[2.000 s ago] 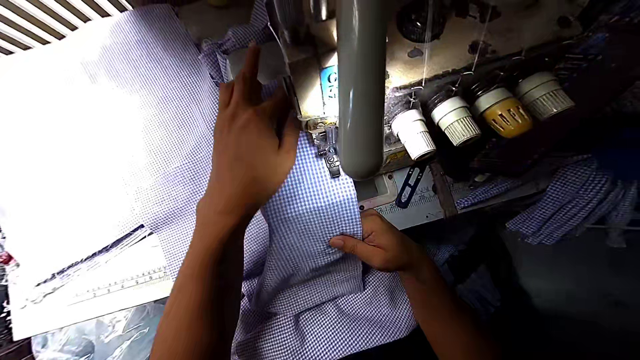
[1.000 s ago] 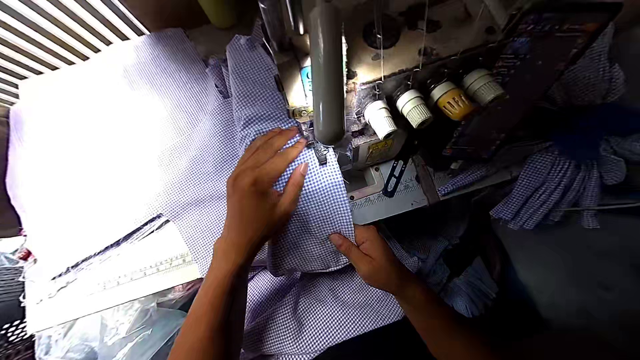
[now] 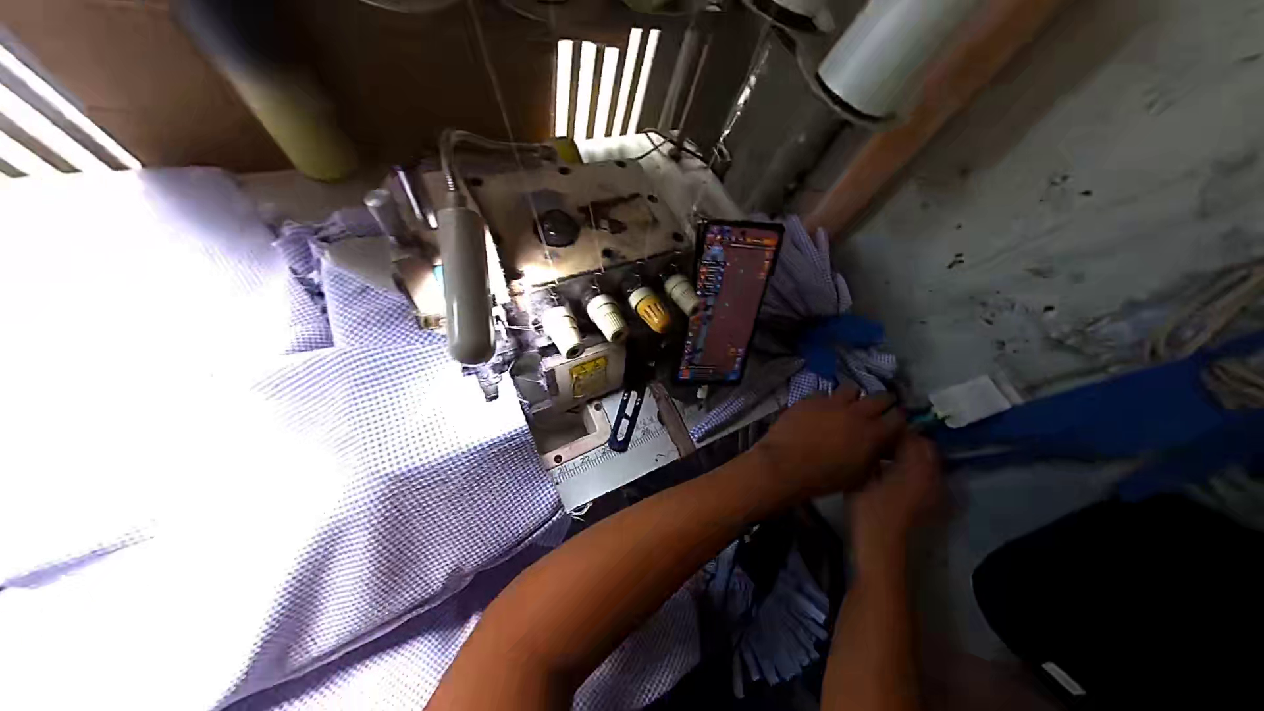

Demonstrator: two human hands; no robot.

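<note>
My left hand (image 3: 839,441) and my right hand (image 3: 901,484) are close together at the right of the sewing machine, beside a bundle of checked fabric strips (image 3: 869,363) tied with blue cloth (image 3: 839,336). Something small and green shows at the fingers, but blur hides what either hand holds. Blue-and-white checked fabric (image 3: 425,464) lies on the left, up to the overlock sewing machine (image 3: 583,222), with no hand on it. A grey lamp (image 3: 466,286) hangs over the needle area.
Tension knobs (image 3: 606,316) line the machine's front. A phone (image 3: 733,301) with a lit screen leans at its right. A ruler strip (image 3: 612,454) edges the table. More strips (image 3: 780,622) hang below. A white tag (image 3: 973,400) and blue cloth lie near the wall (image 3: 1066,197).
Both hands have left the checked fabric by the needle area and moved right, to the tied strips. The view has swung to the right.
</note>
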